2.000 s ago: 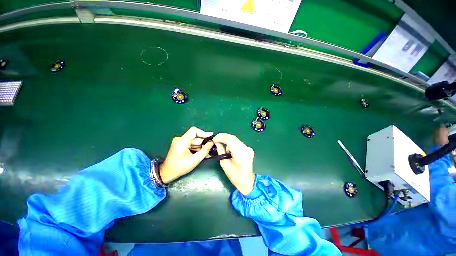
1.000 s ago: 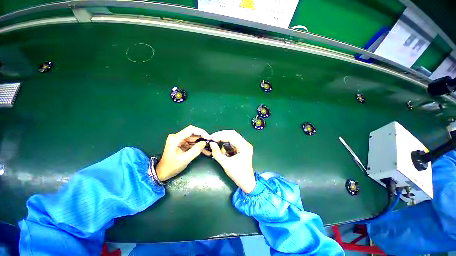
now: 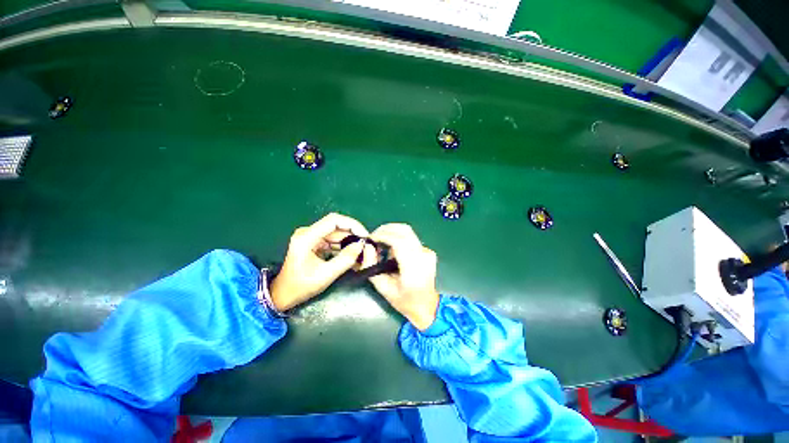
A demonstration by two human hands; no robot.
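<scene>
My left hand (image 3: 309, 264) and my right hand (image 3: 409, 269) meet above the green conveyor belt (image 3: 190, 199). My left fingertips pinch a small dark part (image 3: 353, 241), mostly hidden by the fingers; it looks like a round module. My right hand holds a black tapered tool (image 3: 378, 269), like tweezers, its end near the left fingertips. Round black modules with yellow centres lie beyond my hands: one (image 3: 308, 156) at upper left, a touching pair (image 3: 450, 206) and another (image 3: 540, 217) to the right.
A white control box (image 3: 696, 275) with a black arm stands at right, a silver pen-like tool (image 3: 617, 264) beside it. A ribbed white tray (image 3: 14, 156) is at far left. More modules lie near the box (image 3: 615, 321) and farther back. A blue-sleeved person (image 3: 727, 381) is at right.
Both hands stay together over the same place, with small finger movements; the black tool has tilted. Some modules at the back of the belt have shifted left. The view has moved slightly.
</scene>
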